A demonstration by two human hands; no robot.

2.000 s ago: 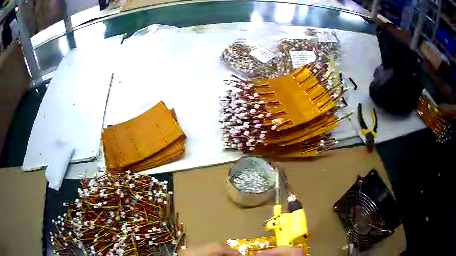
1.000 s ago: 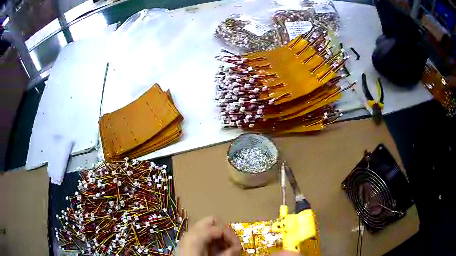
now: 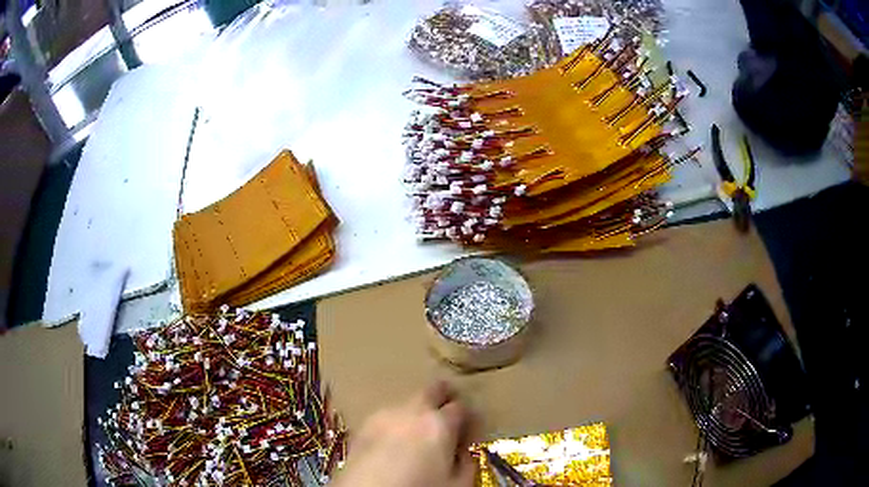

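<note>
An amber flexible circuit panel lies at the bottom edge, shining with glare and cut off by the frame. My left hand is beside its left edge, blurred, with the fingers bent; whether it holds a lead cannot be told. A dark slim tool tip, perhaps the soldering iron's, reaches over the panel's lower left part from the bottom edge; its handle is out of the picture. My right hand is not in view. A heap of short red and yellow wire leads with white plugs lies left of my left hand.
A round tub of silvery grains stands behind the panel. A black fan lies right. Bare panels are stacked rear left, wired panels rear centre. Open pliers, a dark lump and bagged leads lie beyond.
The view has shifted. The iron's yellow handle and my right hand have dropped out at the bottom. My left hand has moved right, to the panel's edge; more of the panel's surface shows.
</note>
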